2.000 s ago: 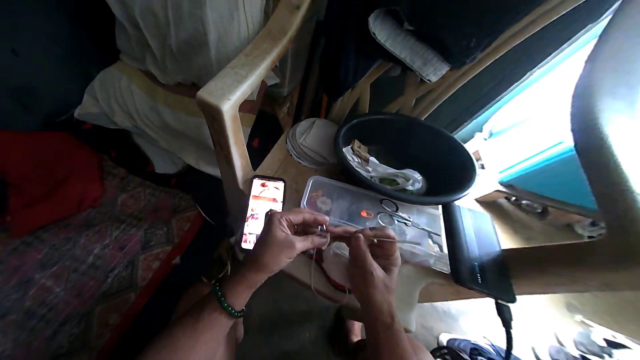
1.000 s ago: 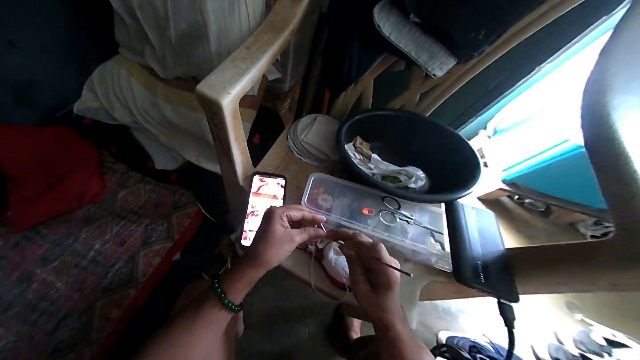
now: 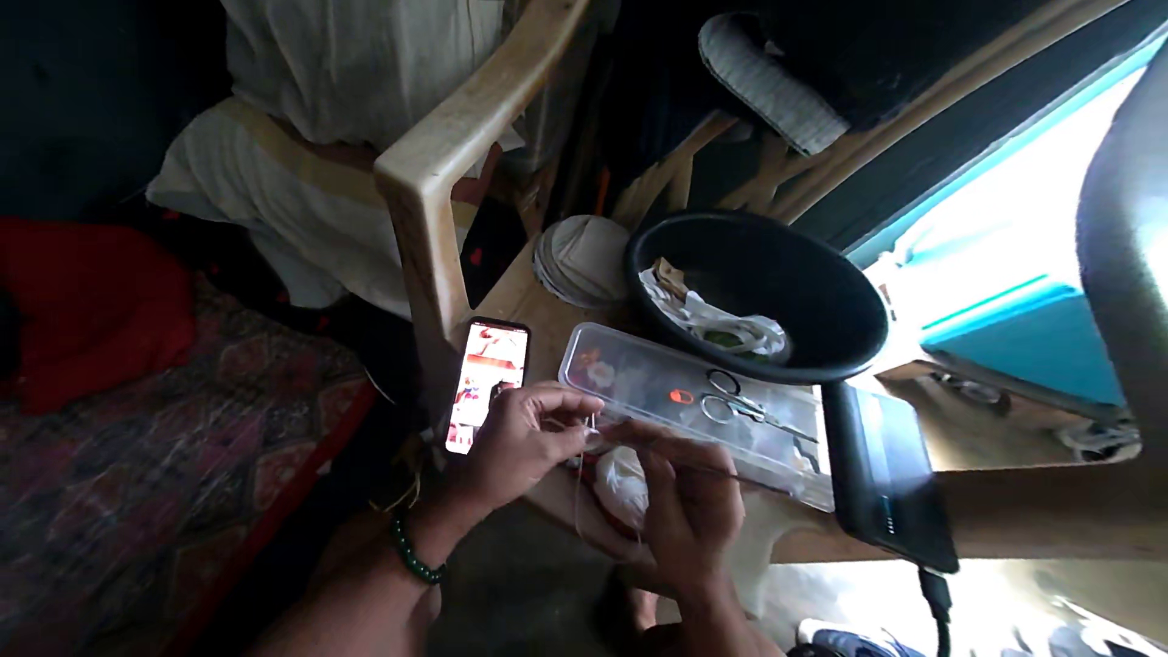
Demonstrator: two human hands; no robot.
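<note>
Between its thumb and fingers, my left hand (image 3: 525, 443) pinches a small piece of white thread work (image 3: 591, 432). My right hand (image 3: 689, 502) grips a thin crochet hook (image 3: 750, 481), whose tip end meets the work at the left fingertips. White thread hangs below in a loop. A ball of white thread (image 3: 622, 488) lies just under the hands, partly hidden by the right one. Behind the hands is a clear plastic case (image 3: 630, 365), with small scissors (image 3: 744, 409) and an orange stitch marker (image 3: 682, 397) on it.
A lit phone (image 3: 488, 365) lies left of the case on the plastic chair. Behind stand a black basin (image 3: 812, 301) holding white material and a stack of round pale pieces (image 3: 584, 260). A black power bank (image 3: 885, 465) with a cable lies right; the chair's armrest (image 3: 474, 109) rises at the left.
The crochet hook in my right hand has shifted in angle, and the right fingers now reach closer to the left fingertips. Both hands keep their hold.
</note>
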